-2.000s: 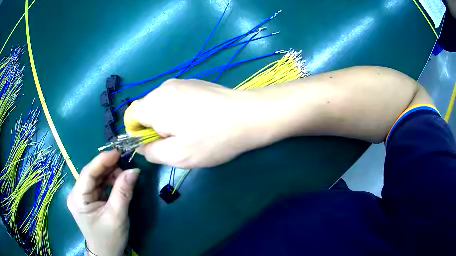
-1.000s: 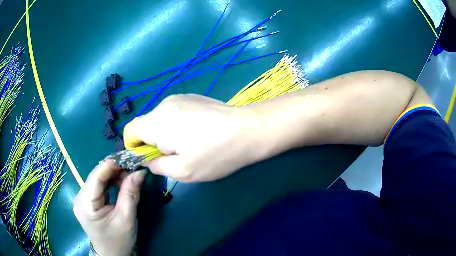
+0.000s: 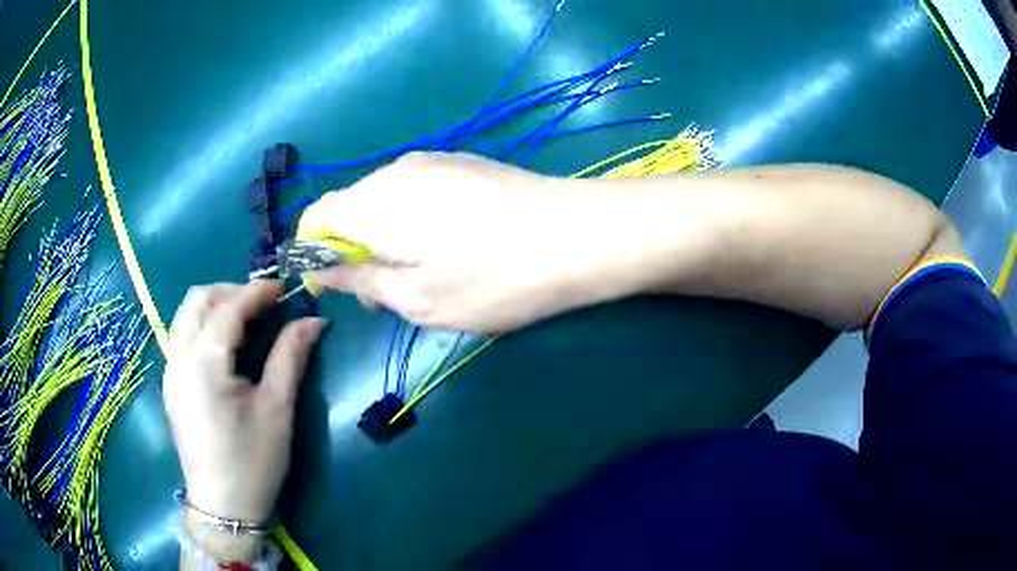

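My right hand [image 3: 446,240] is closed around a thick bundle of yellow wires [image 3: 658,156]. Their silver crimped tips [image 3: 307,257] stick out at its fingertips, and the other ends fan out beyond the forearm. My left hand [image 3: 234,385] is just below these tips, thumb and index finger apart. Something dark shows between them, but I cannot tell if they hold it. Black connector housings [image 3: 279,160] with blue wires [image 3: 491,117] stand in a column behind the right hand, partly hidden. Black housings with blue and yellow wires [image 3: 387,418] lie nearer my body.
Piles of blue and yellow wire assemblies [image 3: 84,390] lie at the left of the glossy green table [image 3: 535,413]. A long yellow line [image 3: 112,201] runs past them. A white sheet [image 3: 976,45] is at the far right edge, beside a person's dark sleeve.
Both hands have moved up, towards the housing column. The finger and thumb of my left hand are wider apart. The group of housings near my body looks larger, with a yellow wire now clearly visible.
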